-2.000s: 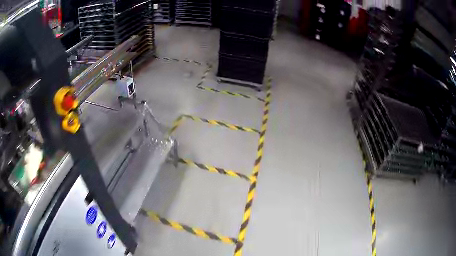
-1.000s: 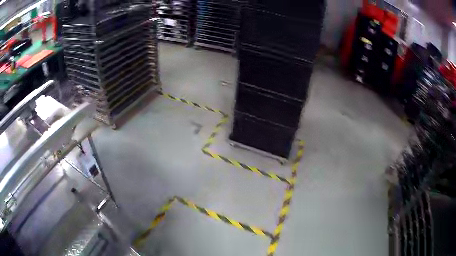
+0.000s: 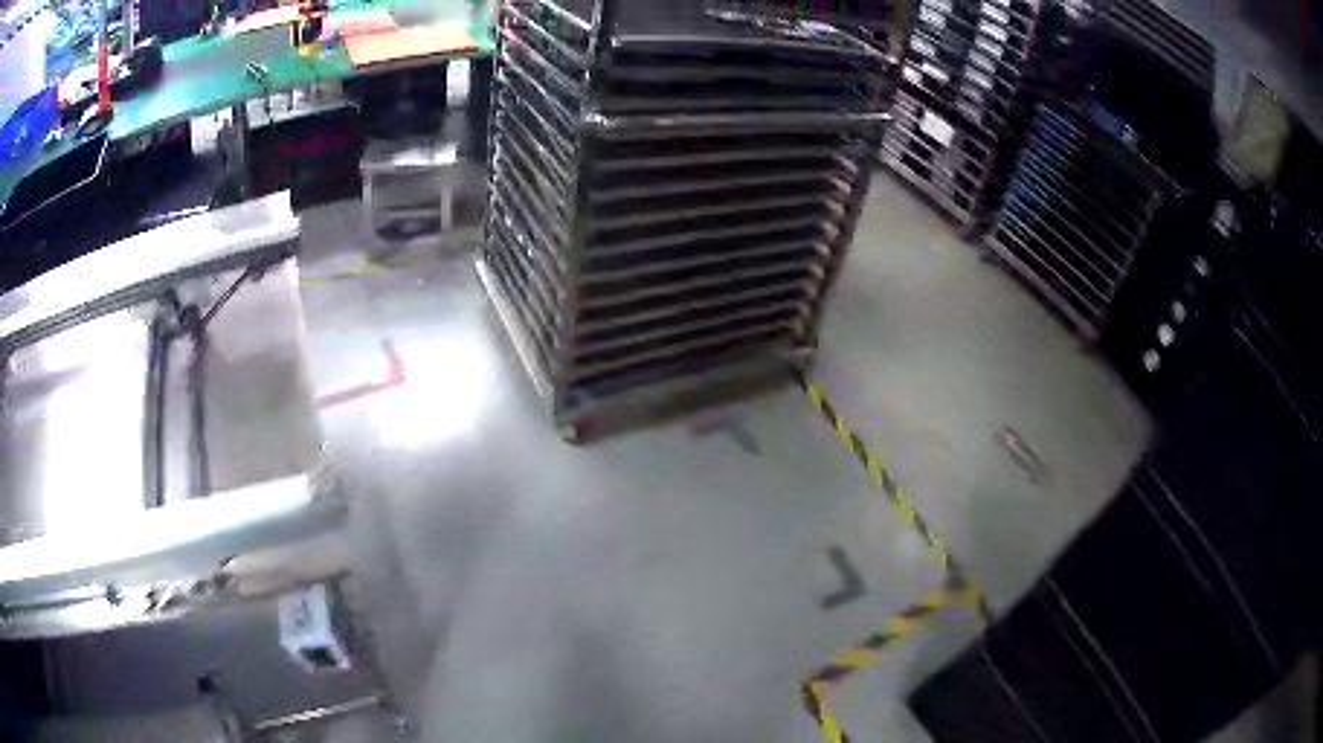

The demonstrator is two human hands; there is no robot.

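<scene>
Neither of my hands is in the picture. Nearest in front of me is grey floor [image 3: 624, 581] with yellow-black tape [image 3: 885, 486]. A tall metal board rack [image 3: 697, 261] with many shelves stands on the floor ahead. At the left is a pale metal conveyor-like frame [image 3: 240, 523] with rails, cut off by the left edge. A stack of large black totes [image 3: 1146, 581] fills the lower right, tilted by the lens.
A workbench with a green mat [image 3: 203, 80] stands at the upper left, with a red-orange pad [image 3: 389, 44] on it. A small stool [image 3: 411, 189] is under it. More racks [image 3: 1081, 203] stand at the upper right. Red tape [image 3: 370, 385] marks the floor.
The view has moved forward and turned left. The rack is now larger and near the middle, the black tote stack has shifted to the right edge, and more of the green bench shows.
</scene>
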